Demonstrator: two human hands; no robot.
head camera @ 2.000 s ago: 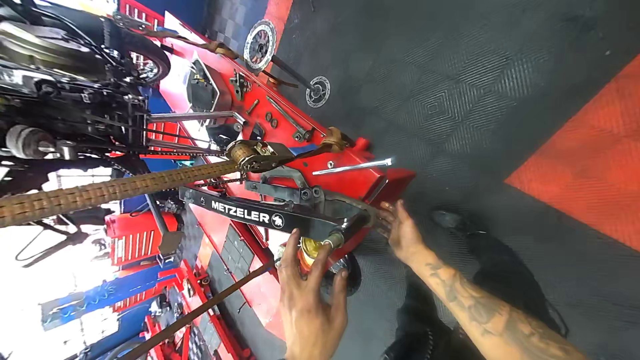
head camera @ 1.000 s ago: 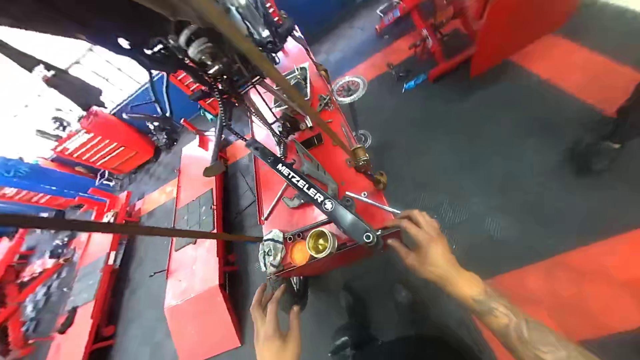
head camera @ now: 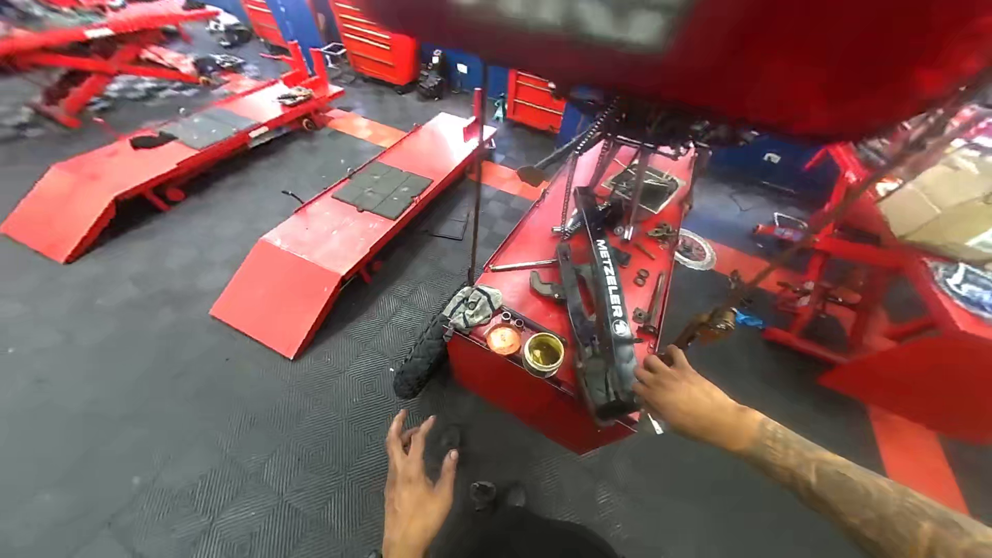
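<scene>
A black motorcycle swingarm point(head camera: 601, 310) with white lettering lies along the red lift table point(head camera: 521, 279), its near end at the table's front edge. My right hand point(head camera: 673, 387) is at the table's right corner beside that end, fingers curled; whether it grips anything is unclear. Low in the middle, my left hand point(head camera: 418, 473) hangs over the floor with its fingers spread, touching nothing. An uncapped tin of yellowish grease point(head camera: 543, 353) stands at the front edge, next to an orange-filled lid point(head camera: 504, 339) and a crumpled cloth point(head camera: 473, 305). A metal rod point(head camera: 524, 265) lies farther back.
A knobby tyre point(head camera: 421, 358) is by the table's left front corner. Two straps hang down, the right one with a ratchet buckle point(head camera: 717, 322). A red body point(head camera: 697, 54) blurs across the top. Another red lift point(head camera: 325, 240) stands at left; a wheel disc point(head camera: 694, 249) is at right.
The view has swung strongly. My left hand, near the swingarm two seconds ago, is now away from it over the floor. My right hand remains near the swingarm's near end.
</scene>
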